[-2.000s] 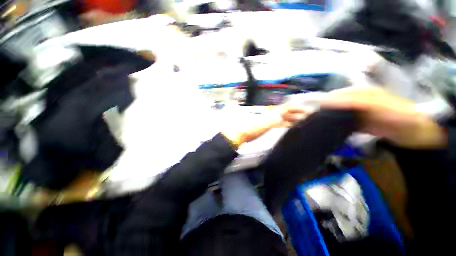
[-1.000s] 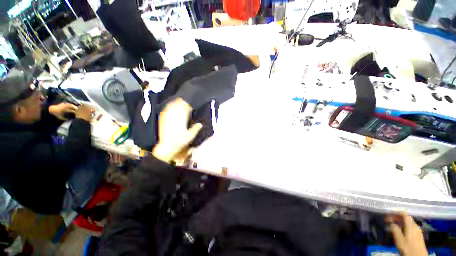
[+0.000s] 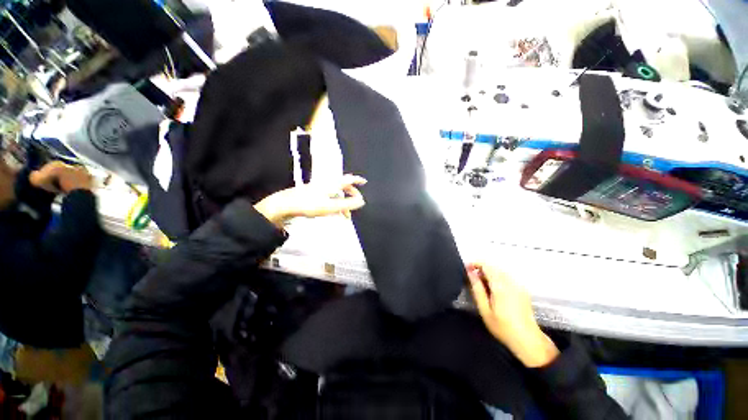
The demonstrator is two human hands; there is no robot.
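Observation:
A long black sleeve or leg (image 3: 398,197) runs from the table down over its front edge towards my lap. The black garment heap (image 3: 246,123) lies to its left, with a narrow white strip (image 3: 298,156) on it. My left hand (image 3: 307,203) is over the table, its fingers apart and its fingertips at the left edge of the black tube; no grip on the cloth shows. My right hand (image 3: 510,316) is at the table's front edge, its fingertips beside the tube's lower right edge. Whether they pinch cloth or something small cannot be told.
The white sewing machine (image 3: 525,102) stands behind, with a black strap (image 3: 601,119) over it and a red-framed phone (image 3: 611,187) under the strap. A ruler tape (image 3: 640,321) edges the table. A blue crate (image 3: 712,394) is at lower right. A seated person (image 3: 49,246) is at left.
The view has turned and moved closer. The black tube now lies spread out towards my lap. My left hand has moved to the tube's edge, and my right hand has come up beside it.

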